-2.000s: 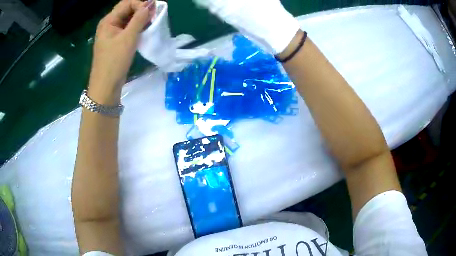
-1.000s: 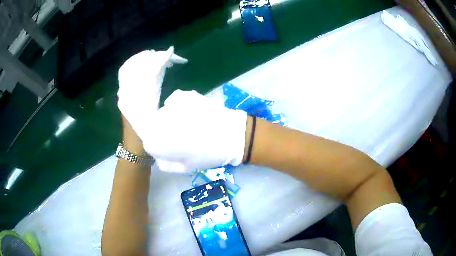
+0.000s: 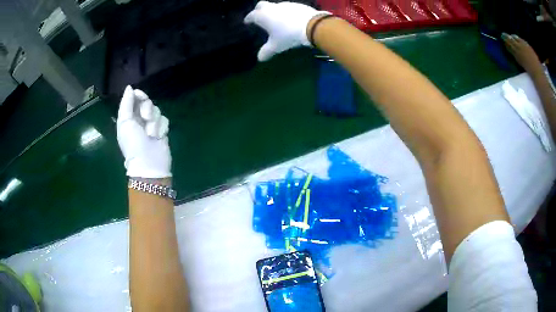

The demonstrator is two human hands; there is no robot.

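My left hand (image 3: 145, 134), in a white glove, is raised over the green surface with its fingers loosely curled and nothing visible in them. My right hand (image 3: 285, 27), also gloved, is stretched out at the top by the black tray, fingers apart and empty. A film-covered frame (image 3: 291, 283), black outline with blue film, lies on the white padding at the bottom, its lower end cut off by the picture's edge. Just beyond it is a flat pile of blue film (image 3: 347, 204) with yellow-green strips (image 3: 306, 207). Another film-covered frame (image 3: 335, 88) lies on the green surface below my right forearm.
The green surface (image 3: 213, 146) runs beyond the white padding (image 3: 219, 256). A black tray (image 3: 177, 46) and a red tray (image 3: 396, 13) stand at the back. A limp white glove (image 3: 525, 113) lies at the right, near another person's hand (image 3: 521, 52). A green-rimmed fan (image 3: 30, 286) is bottom left.
The glove is now on my left hand. My hands, together one second ago, have separated, and my right hand has reached out to the black tray. The view has shifted, showing the red tray.
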